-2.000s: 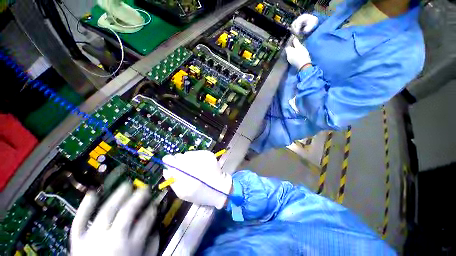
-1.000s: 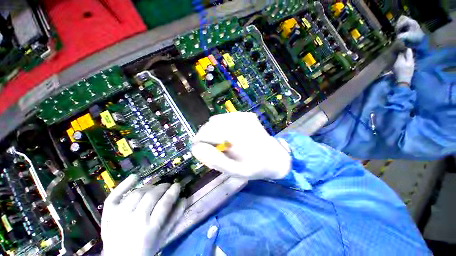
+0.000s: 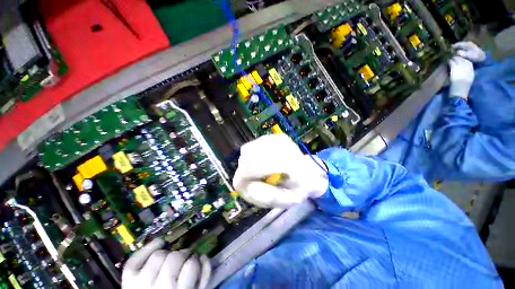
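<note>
A green circuit board [image 3: 164,163] crowded with parts sits in its dark carrier in front of me. Yellow blocks [image 3: 91,167] and small round cans stand on its left part, and a silver-white metal bar [image 3: 197,138] runs along its right side. My gloved right hand [image 3: 280,172] is closed around a yellow tool [image 3: 275,179] at the board's right; only a short piece of the tool shows. My gloved left hand [image 3: 165,270] is at the board's near edge, fingers curled and cut off by the bottom of the picture. Whether it grips anything is hidden.
More boards in carriers [image 3: 293,84] line the conveyor to the right, and one is at the lower left. The grey metal rail [image 3: 265,234] runs along the near side. A red mat [image 3: 107,42] with a sample board lies beyond. A blue cord crosses the view. Another person's gloved hands [image 3: 462,76] are at the upper right.
My view has swung toward the red mat and the board at the left. My right hand has left the farther board. My left hand has moved down to the near edge, its fingers now curled.
</note>
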